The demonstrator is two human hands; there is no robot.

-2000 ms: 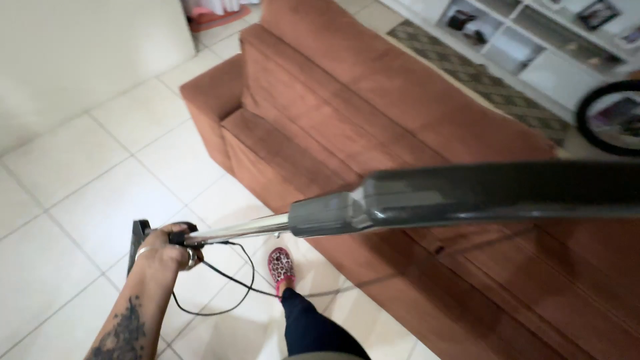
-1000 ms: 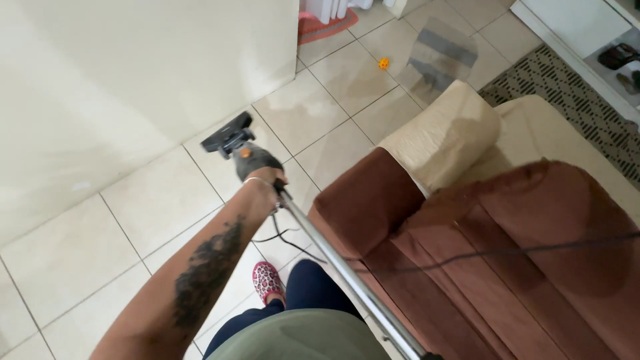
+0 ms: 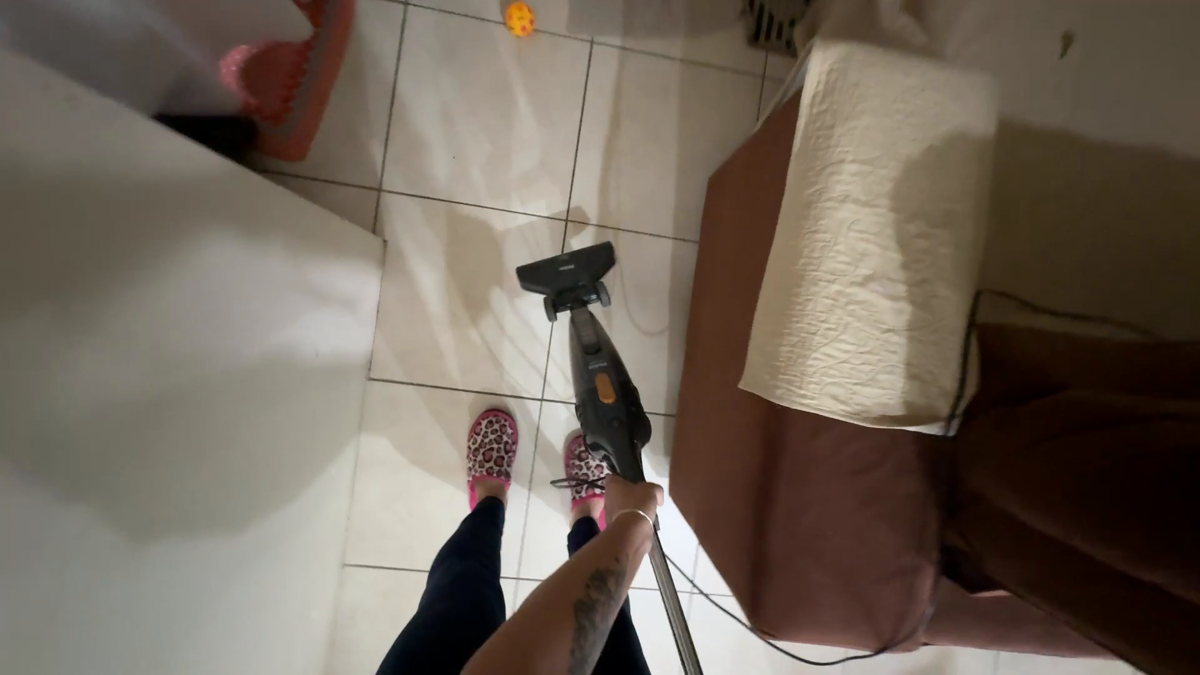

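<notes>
My left hand (image 3: 633,497) is closed around the rear of a black and grey stick vacuum cleaner (image 3: 605,384), where its body meets a metal tube (image 3: 673,595). The tube runs down past the bottom edge of the view. Forward of my feet, the black floor nozzle (image 3: 566,270) lies over the floor tiles; whether it touches them cannot be told. A thin black power cord (image 3: 750,630) curves right from near the tube, by the sofa's base. My right hand is out of view.
A brown sofa (image 3: 731,375) with a cream cover (image 3: 862,244) on its arm stands close on the right. A pale wall (image 3: 187,328) borders the left. Ahead are an orange ball (image 3: 519,19) and a pinkish-red mat (image 3: 309,84). My slippers (image 3: 492,448) are on the tiles.
The view has swung considerably. My left hand still holds the vacuum, whose nozzle was beside the wall a second ago and is now farther from it, between wall and sofa.
</notes>
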